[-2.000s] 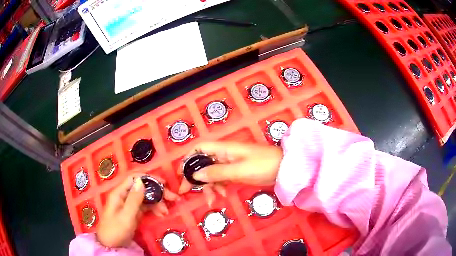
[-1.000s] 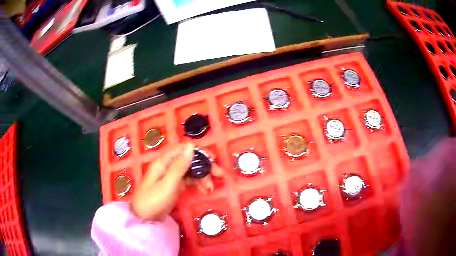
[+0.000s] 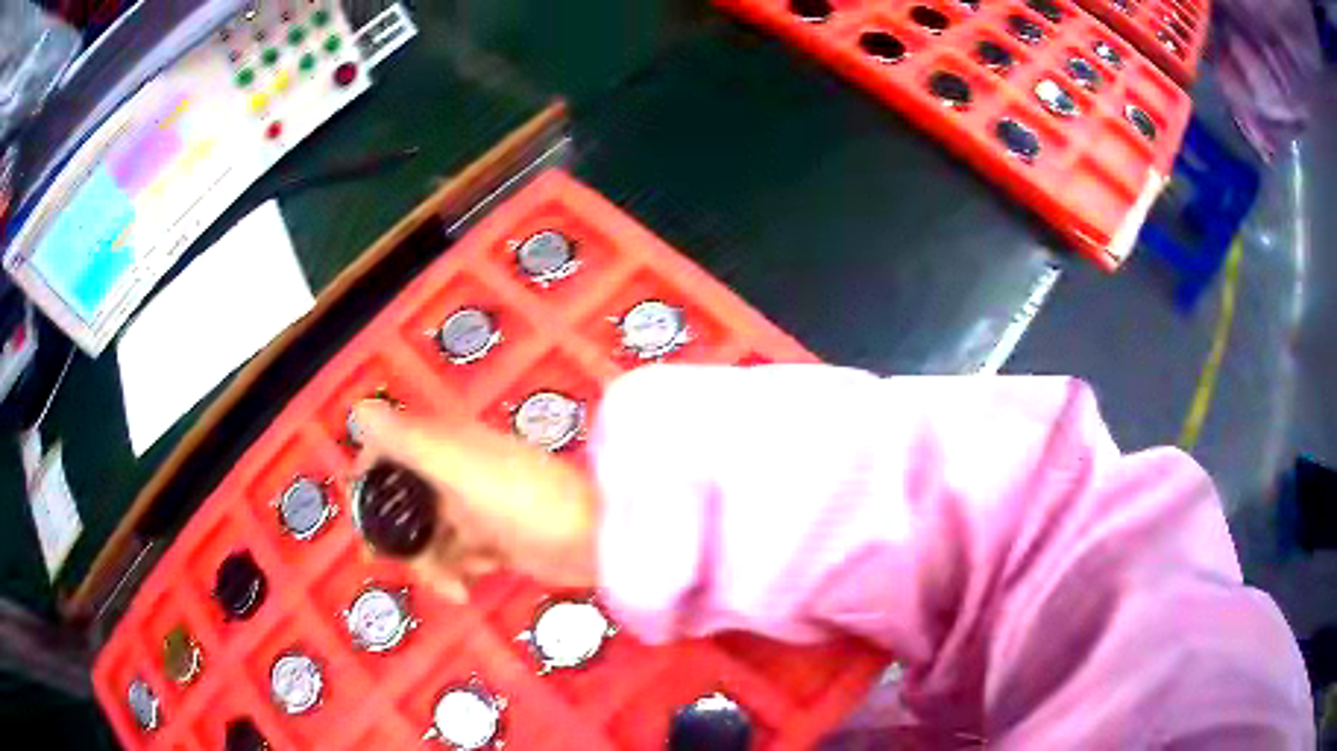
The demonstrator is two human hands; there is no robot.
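Observation:
The orange-red watch tray (image 3: 506, 565) lies slanted on the bench, with white- or silver-dial watch heads, such as one near its front (image 3: 569, 632), in pockets. My right hand (image 3: 484, 492) is over the tray's middle and holds a black-dial watch head (image 3: 398, 509). The hand partly covers a silver-dial head in the back row. A dark-dial head (image 3: 239, 584) and a gold-dial head (image 3: 181, 656) sit in the back row towards the left. Another dark head (image 3: 710, 723) is at the bottom edge. My left hand is not in view.
A wooden ledge (image 3: 330, 308) runs behind the tray. Beyond it lie a blank paper sheet (image 3: 213, 323), a printed colour chart (image 3: 147, 169) and a paper slip (image 3: 54, 509). Another filled tray (image 3: 938, 140) is at the upper right, near a blue stool (image 3: 1205, 220). Part of a pink-clad person shows at top right.
The view has swung to the right. My left hand, which held a dark watch head, has left the picture. My right hand, not clearly visible before, is now over the tray with a dark head.

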